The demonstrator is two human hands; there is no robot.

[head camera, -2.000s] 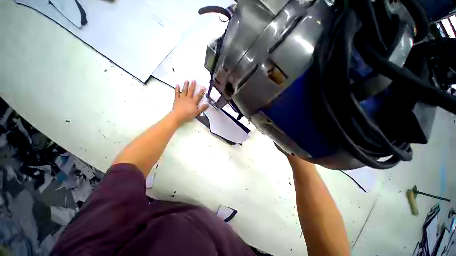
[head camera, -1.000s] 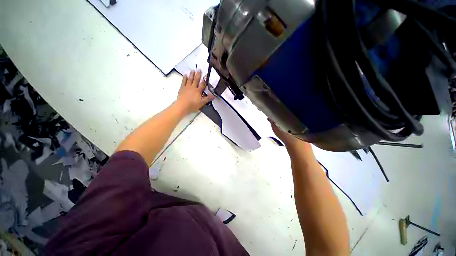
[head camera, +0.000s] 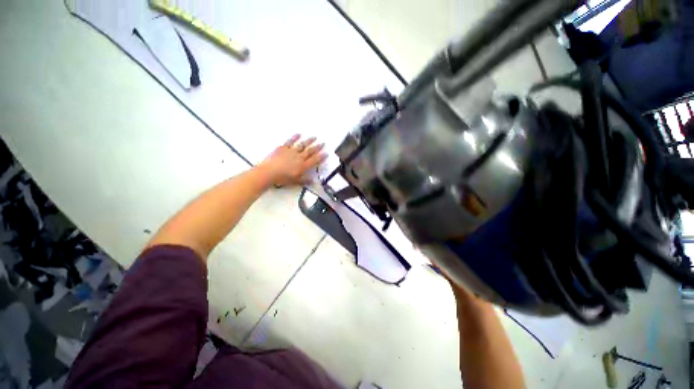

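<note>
The straight knife cutting machine (head camera: 487,190), silver and blue with looped black cable, stands over the edge of the fabric lay (head camera: 266,91). Its blade area is partly hidden under the motor. My left hand (head camera: 293,163) lies flat, fingers spread, on the lay just left of the machine's front. My right hand is hidden behind the motor; only the wrist and forearm show. A long pale cut strip with a dark edge (head camera: 377,257) lies between my hands, beside a dark grey piece (head camera: 331,224).
A yellow marked stick (head camera: 202,29) and a small curved offcut (head camera: 173,64) lie on the lay. Fabric waste (head camera: 46,266) is heaped below the table (head camera: 99,175) at left. A wooden-handled tool (head camera: 609,368) lies at lower right. A dark blue shape is at upper right.
The view has shifted, bringing the yellow stick into sight. The machine has moved along the lay edge, and more of the strip and grey piece shows behind it. My left hand has moved further onto the lay.
</note>
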